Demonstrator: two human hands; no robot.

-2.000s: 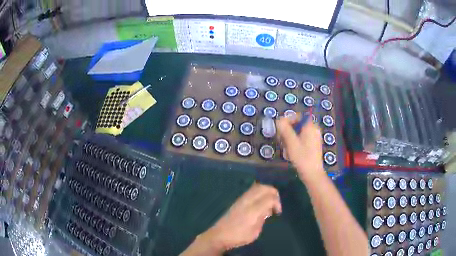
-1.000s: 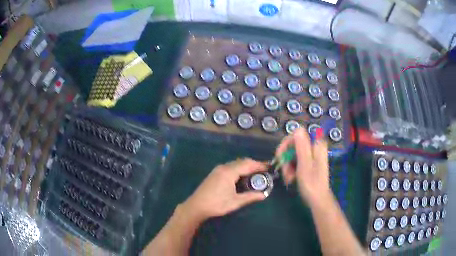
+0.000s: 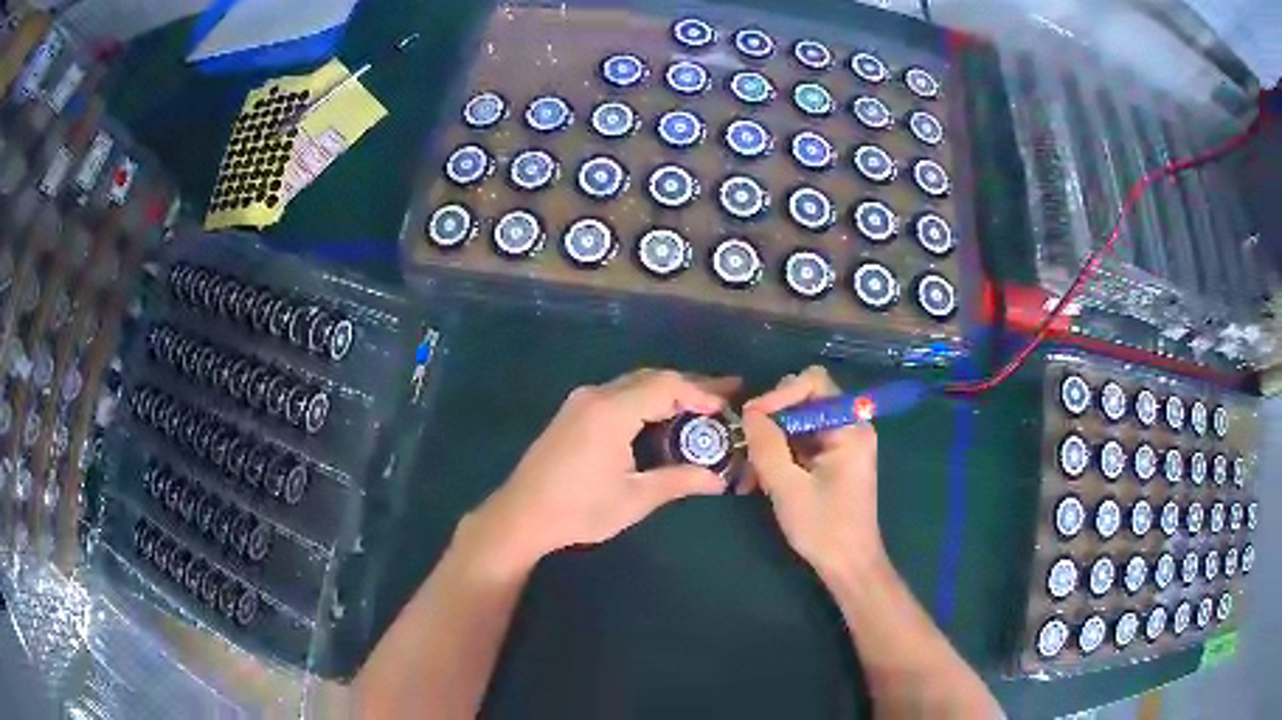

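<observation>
My left hand (image 3: 598, 457) grips a small round speaker driver (image 3: 702, 442) between thumb and fingers, its pale ringed face up, above the green mat. Whether a ring lies around or under it I cannot tell. My right hand (image 3: 818, 471) holds a blue pen-like test probe (image 3: 844, 412) with a red dot. The probe's tip points left at the driver's right edge; my fingers partly hide the tip, and contact is hard to tell. A red probe lead (image 3: 1090, 267) runs from the probe's rear to the upper right.
The center blister tray (image 3: 647, 301) with rows of drivers lies beyond my hands. The left blister tray (image 3: 368, 563) holds drivers on edge. A right tray (image 3: 1038, 563), empty tray stack (image 3: 1111, 197), tilted tray stack (image 3: 63, 253), dot sticker sheet (image 3: 352, 120) and blue bin (image 3: 274, 59) surround the mat.
My right hand has left the center tray, and the probe now sits level at the driver. My left hand has closed on the driver. The view has tilted down.
</observation>
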